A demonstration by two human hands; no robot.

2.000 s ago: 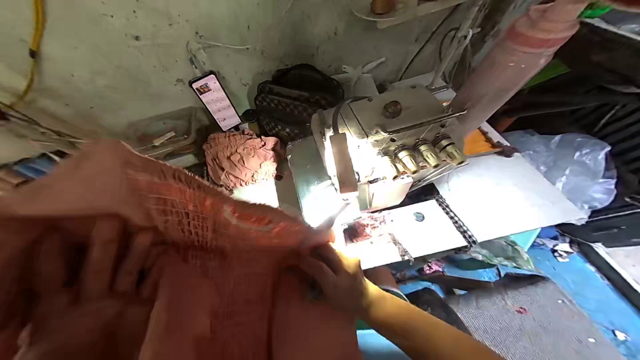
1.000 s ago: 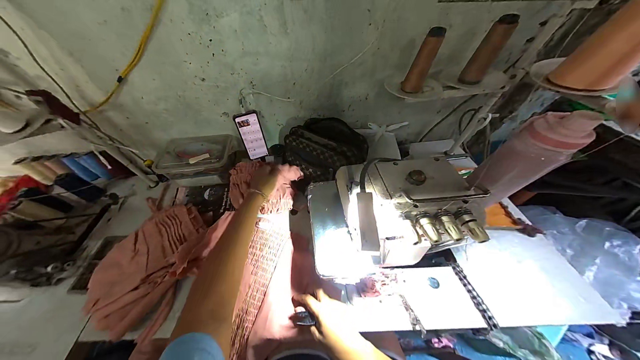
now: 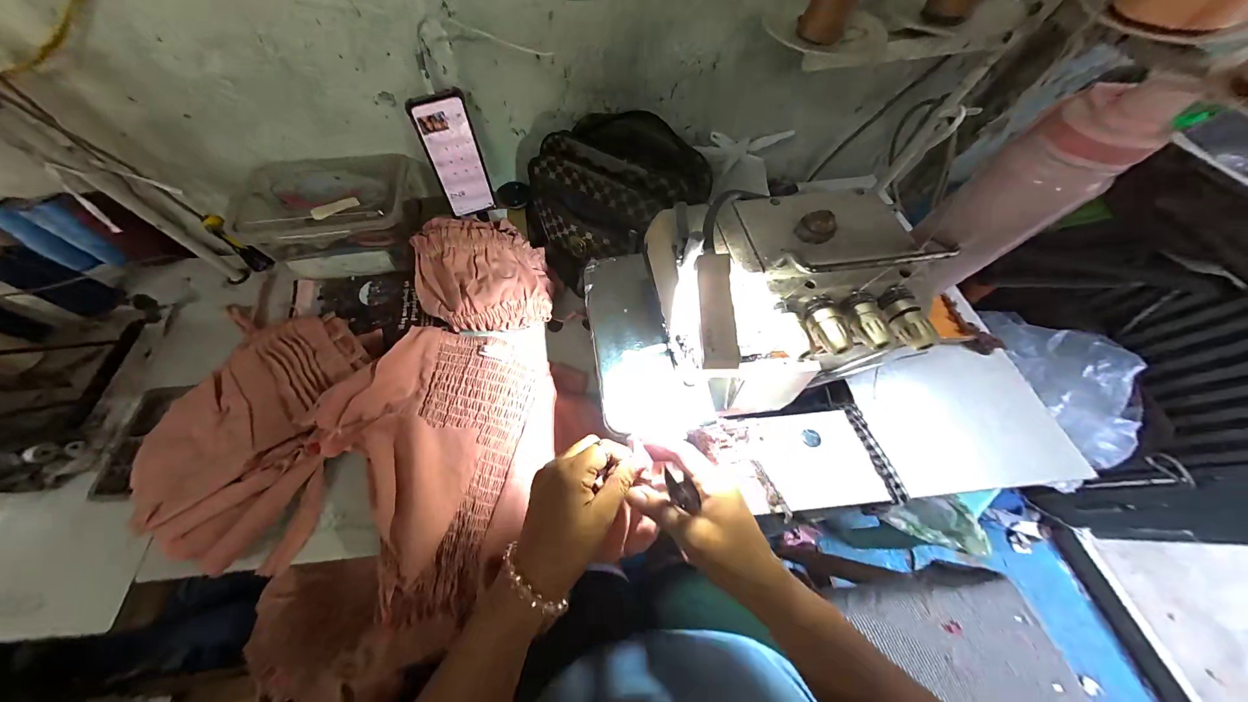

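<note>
My left hand (image 3: pixel 575 502), with a beaded bracelet at its wrist, pinches the edge of pink fabric just below the lit sewing area. My right hand (image 3: pixel 707 512) meets it there, its fingers around small dark thread snips (image 3: pixel 682 490), points upward; its fingertips also touch the fabric. A pink smocked garment (image 3: pixel 468 419) lies to the left, with a gathered, ruffled piece (image 3: pixel 483 273) at its top and a pleated part (image 3: pixel 234 439) spread farther left. An overlock sewing machine (image 3: pixel 799 263) stands beyond my hands, its lamp glare hiding the needle area.
A phone (image 3: pixel 453 153) leans on the wall beside a checkered bag (image 3: pixel 624 180). At the back left sits a clear plastic box (image 3: pixel 317 200). Thread cones (image 3: pixel 829 19) stand above the machine. Clear plastic bags (image 3: pixel 1063 385) lie at right, and a white table panel (image 3: pixel 965 419) extends beside the machine.
My left hand has come down from the gathered piece near the phone to meet my right hand. The garment, held up in front of the view two seconds ago, now lies on the table.
</note>
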